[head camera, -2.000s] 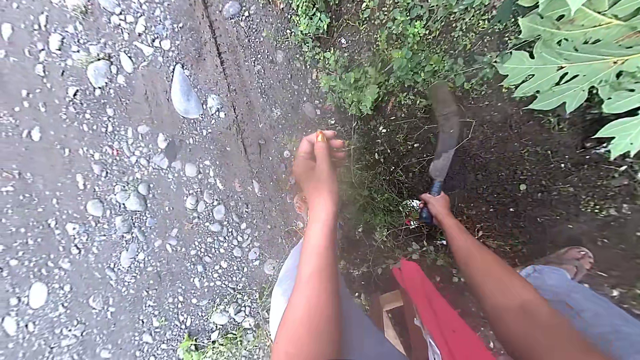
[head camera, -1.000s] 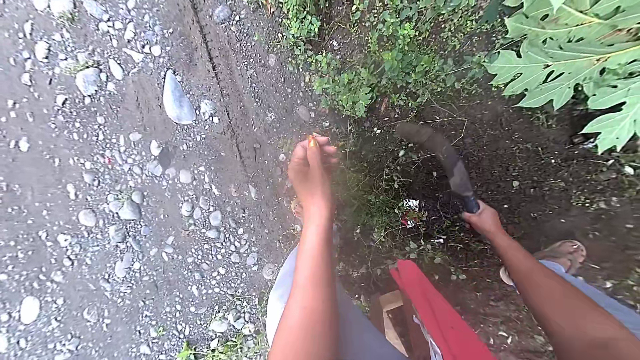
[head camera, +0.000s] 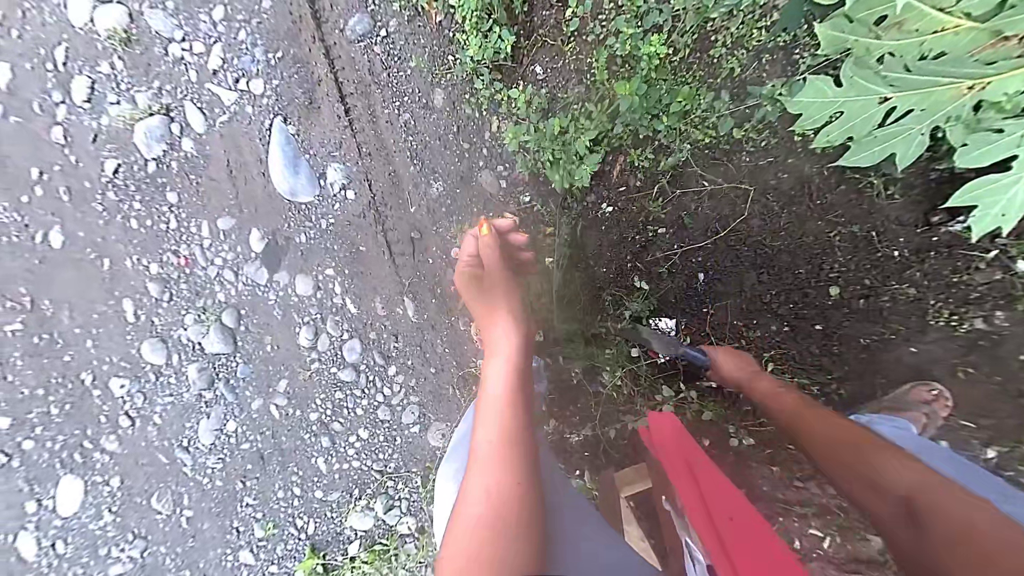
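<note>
My right hand (head camera: 732, 368) grips the dark handle of a machete-like blade (head camera: 656, 342), which points left, low over weeds and bare soil; its far end is blurred among the plants. A white scrap (head camera: 664, 326) lies beside the blade. My left hand (head camera: 494, 272) is raised over the border of gravel and weeds, fingers curled and thumb up, with an orange-yellow mark on the thumbnail. Whether it holds any thin stems is not clear. Blurred green stems (head camera: 572, 272) stand just right of it.
Stony grey ground (head camera: 200, 400) fills the left side. Leafy weeds (head camera: 568, 136) grow at top centre, and a large lobed leaf (head camera: 920, 88) hangs at top right. A red object (head camera: 712, 496) and a wooden frame (head camera: 632, 480) are near my legs. My sandalled foot (head camera: 920, 400) rests at right.
My right hand has swung the blade about: it pointed up, then up and left, and now lies lower, pointing left. My left hand has stayed nearly in place.
</note>
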